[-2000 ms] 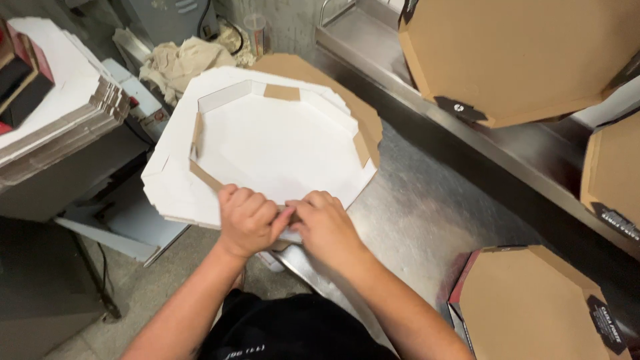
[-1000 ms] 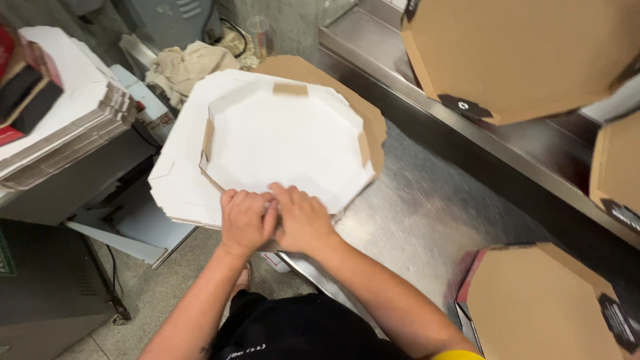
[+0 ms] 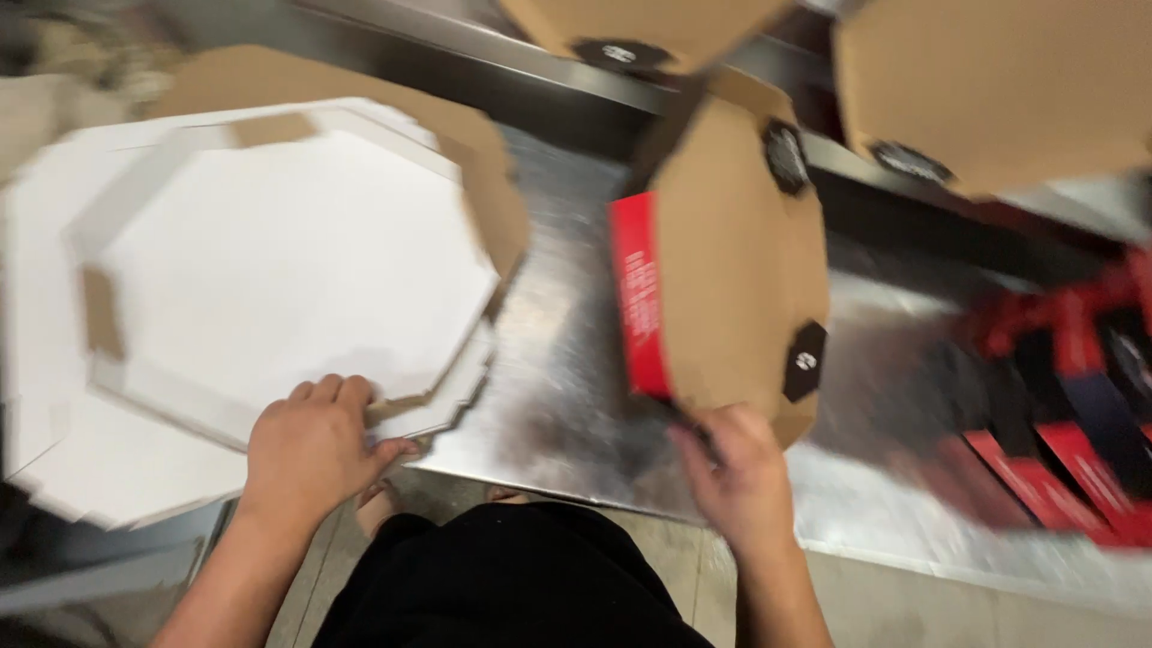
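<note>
A white octagonal cardboard box part with raised rim (image 3: 297, 270) lies on a stack of flat white cardboard sheets (image 3: 135, 486) at the left. My left hand (image 3: 315, 441) rests on its near edge, fingers over the rim and thumb out to the right. To the right, my right hand (image 3: 740, 468) grips the near corner of a brown cardboard box part with a red side (image 3: 738, 261), which stands tilted over the metal table. It has black corner tabs. Brown cardboard (image 3: 486, 162) shows from under the white pieces.
More brown cardboard box parts (image 3: 999, 90) sit on a metal shelf (image 3: 576, 85) along the back. Blurred red and black folded boxes (image 3: 1071, 432) lie at the right of the steel table (image 3: 558, 396). A crumpled cloth (image 3: 81, 54) is at the upper left.
My right hand has left the white box part's near edge and moved right, taking hold of a brown box part. My left hand is still at the white rim. The view has swung right.
</note>
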